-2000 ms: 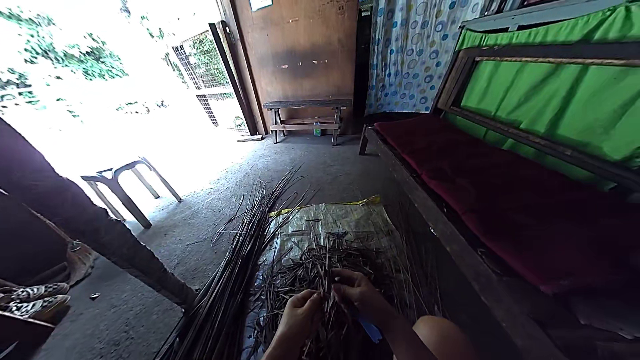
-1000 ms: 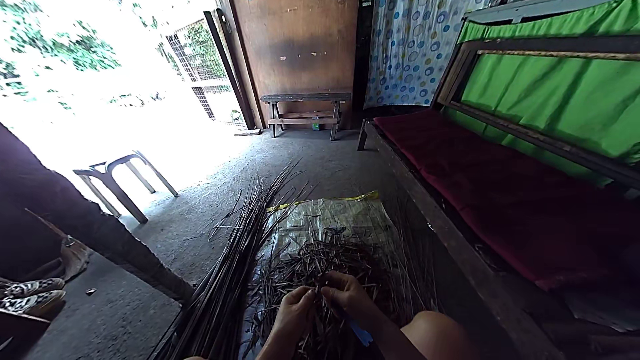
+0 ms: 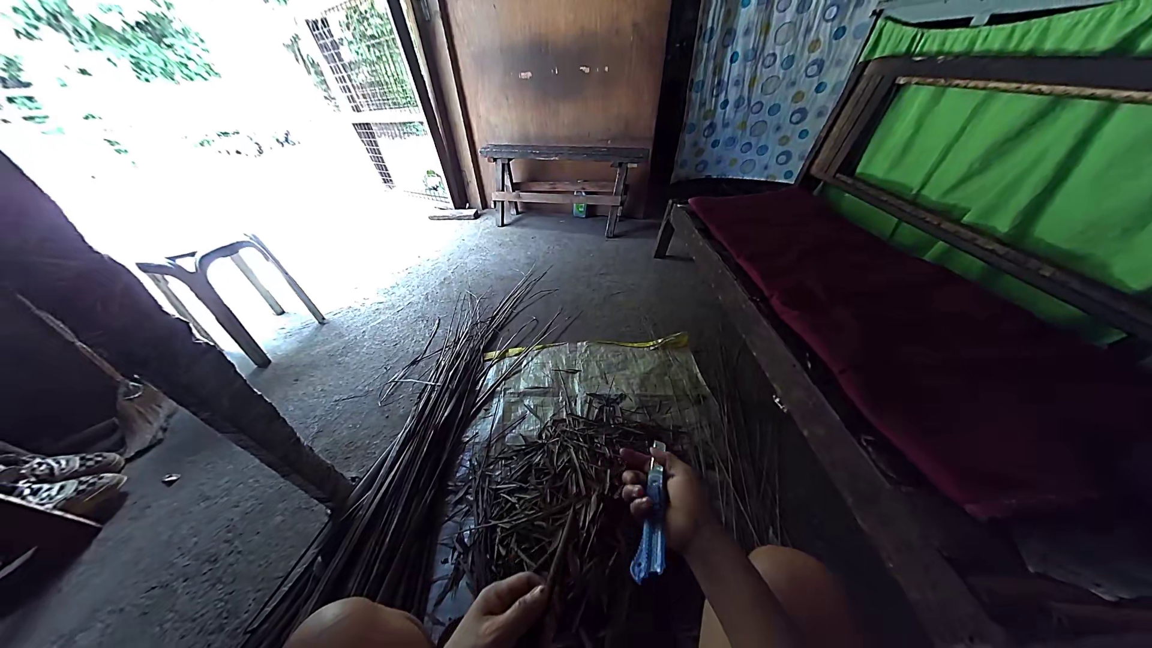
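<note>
My right hand [image 3: 670, 495] grips a blue-handled utility knife [image 3: 654, 526] above a heap of short, dark plant scraps [image 3: 540, 486]. Low in the view, my left hand [image 3: 504, 612] holds a thin brown strip [image 3: 560, 549] between thumb and fingers. The scraps lie on a woven plastic sack [image 3: 621, 369] with a yellow edge. Left of the sack lies a long bundle of thin dark stalks [image 3: 405, 468]; more thin stalks [image 3: 747, 432] lie along its right side.
A wooden bench with a dark red cushion [image 3: 900, 333] runs along the right. A slanting post [image 3: 207, 387] and a stool [image 3: 216, 288] stand at the left, with shoes [image 3: 67, 477] and a broom [image 3: 139, 414]. A small wooden bench [image 3: 562, 157] stands ahead.
My hands were close together over the scraps and are now apart. The left has moved down towards my lap; the right now shows the blue knife clearly.
</note>
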